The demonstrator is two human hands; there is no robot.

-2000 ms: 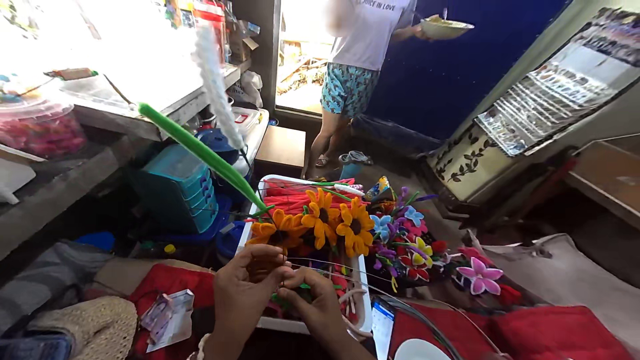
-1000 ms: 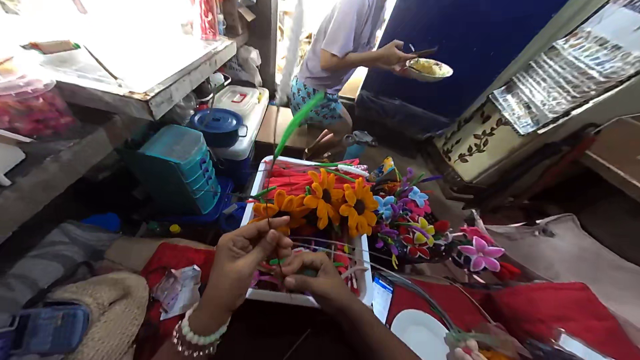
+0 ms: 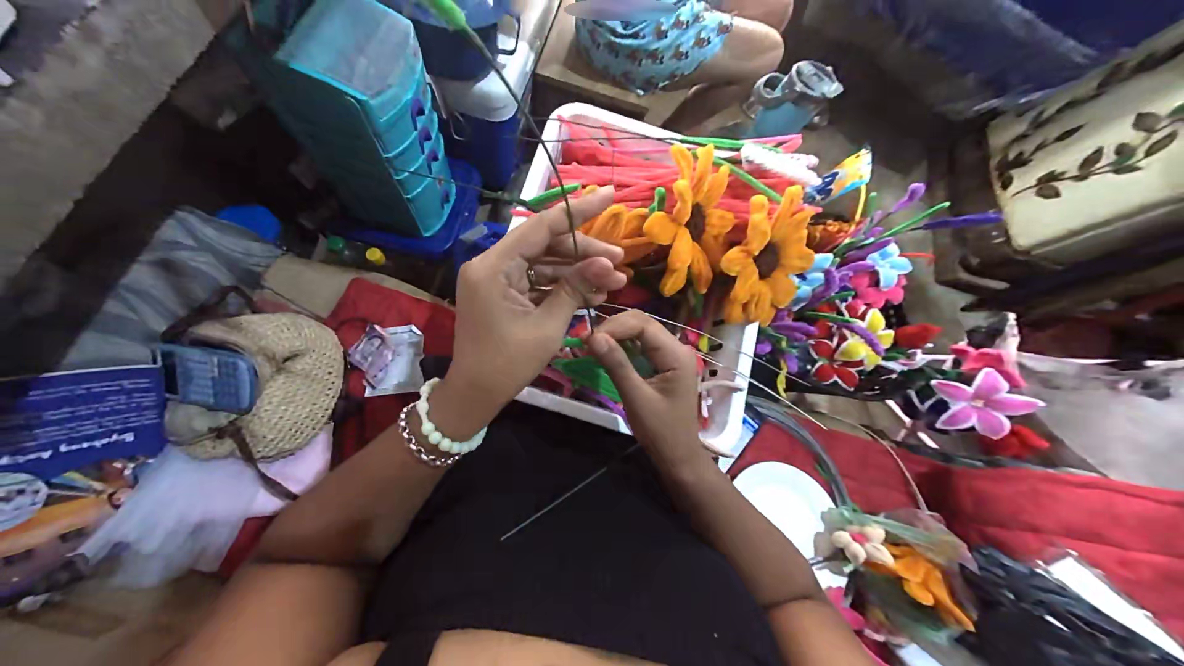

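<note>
My left hand (image 3: 527,296), with pale beads and a chain at the wrist, has its fingers loosely around a thin dark wire stem (image 3: 532,116). A fuzzy green tip (image 3: 447,11) tops the wire at the upper edge. Just below, my right hand (image 3: 652,379) pinches the same wire between thumb and index finger, near a bit of green. A thin wire end (image 3: 564,495) shows against the black top. Behind my hands, orange pipe-cleaner flowers (image 3: 689,222) lie over a white plastic basket (image 3: 740,379) of red and pink pipe cleaners (image 3: 610,153).
A teal drawer unit (image 3: 370,111) stands at upper left, a woven bag (image 3: 296,379) with a blue calculator (image 3: 217,379) at left. Colourful pipe-cleaner flowers (image 3: 985,402) are at right, beside a white plate (image 3: 782,499) on red cloth (image 3: 1045,499). A person's patterned shorts (image 3: 652,46) show beyond the basket.
The view has tilted down. My left fingers have spread from a tighter pinch on the wire. The other person, standing with a plate two seconds ago, is now low down beyond the basket.
</note>
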